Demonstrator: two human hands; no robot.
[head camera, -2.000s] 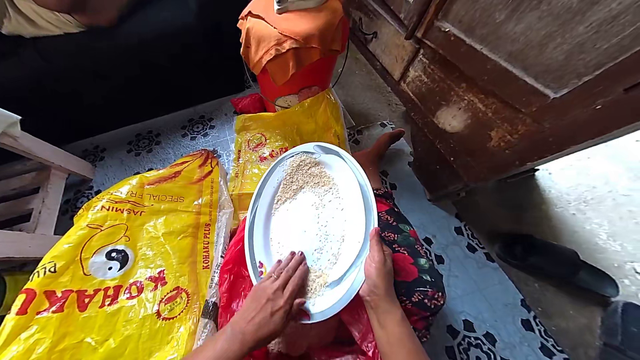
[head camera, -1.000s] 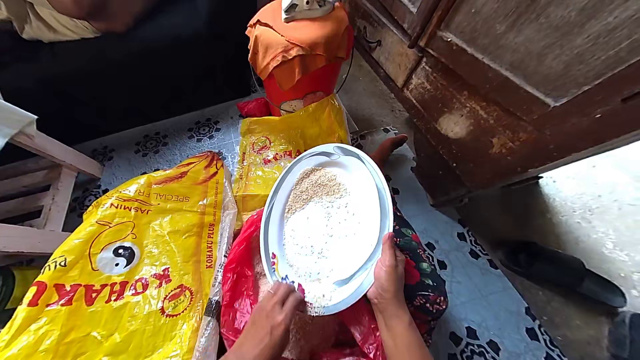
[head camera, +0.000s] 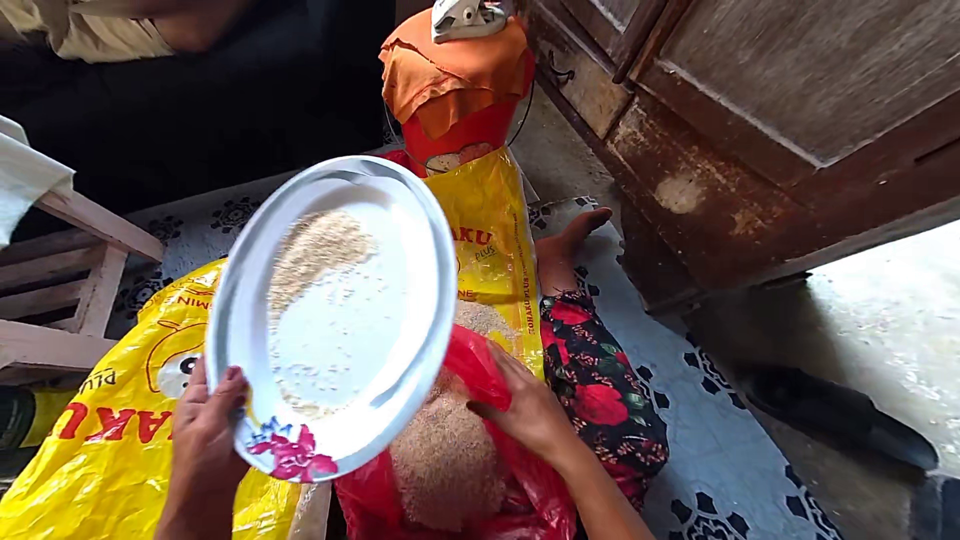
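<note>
My left hand (head camera: 210, 420) grips the lower left rim of a white oval tray (head camera: 442, 300) with a flower print. On the tray lie a heap of tan grain (head camera: 319, 251) and scattered pale grains. My right hand (head camera: 525, 409) holds the edge of a red plastic bag (head camera: 536, 480), right of the tray. Inside the bag is a mass of brownish grain (head camera: 450, 457), partly hidden by the tray. A flattened yellow sack (head camera: 112, 465) lies under and left of the tray; another yellow sack (head camera: 487, 202) with some grain on it lies beyond the bag.
A red bucket (head camera: 457, 120) covered with orange cloth (head camera: 450, 67) stands beyond, a clothes iron (head camera: 469, 19) on top. A wooden cabinet (head camera: 720, 150) is at right, dark slippers (head camera: 840, 412) on the floor. A slatted wooden chair (head camera: 97, 292) stands left. My patterned trouser leg (head camera: 600, 405) stretches forward.
The tray has moved left, with my left hand now on its rim. My right hand has gone from the tray's rim to the red bag. Less pale grain shows on the tray.
</note>
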